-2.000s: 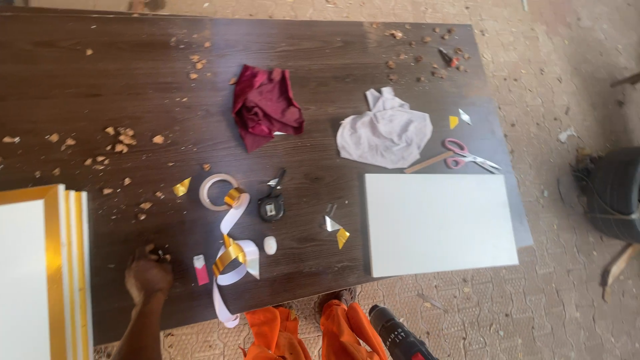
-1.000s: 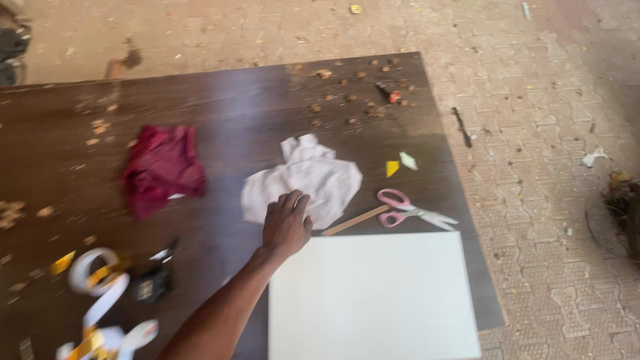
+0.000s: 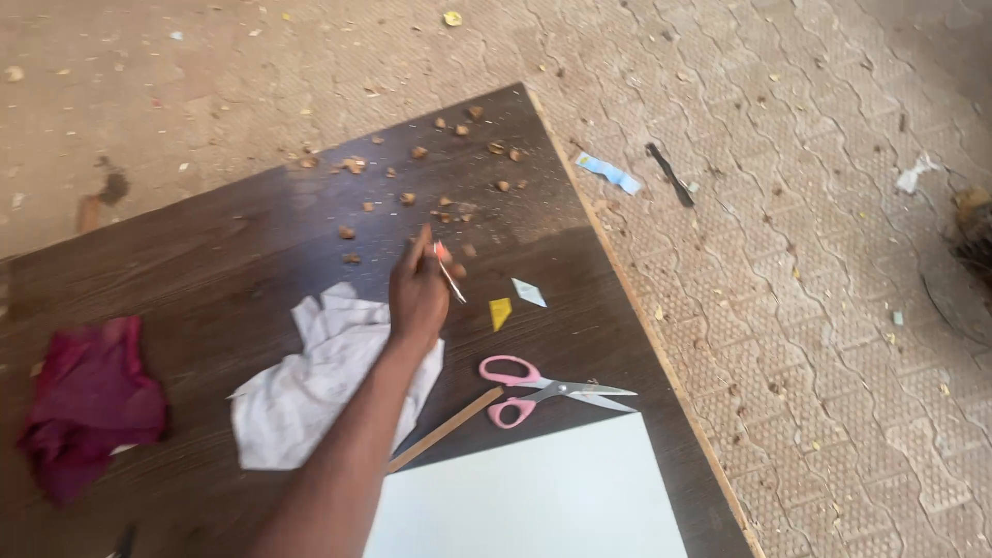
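Note:
My left hand (image 3: 422, 291) is above the dark wood-grain table, its fingers closed on a small tool with a red part and a thin metal part (image 3: 453, 280); blur hides its exact kind. Below the wrist lies a crumpled whitish cloth (image 3: 310, 387), partly covered by my forearm. Pink-handled scissors (image 3: 562, 389) rest with blades apart beside a thin wooden strip (image 3: 449, 430) and above a white rectangular panel (image 3: 527, 496). A yellow scrap (image 3: 501, 313) and a pale scrap (image 3: 529, 292) lie right of the hand. My right hand is out of view.
A maroon cloth (image 3: 97, 411) lies at left on the table. Several brown crumbly bits (image 3: 418, 153) are scattered near the far corner. The table edge (image 3: 620, 271) runs down the right side, with paving (image 3: 814, 271) beyond it bearing litter.
My left hand has moved from the whitish cloth toward the table's far corner and has taken hold of the small red tool that lay there. The view has shifted.

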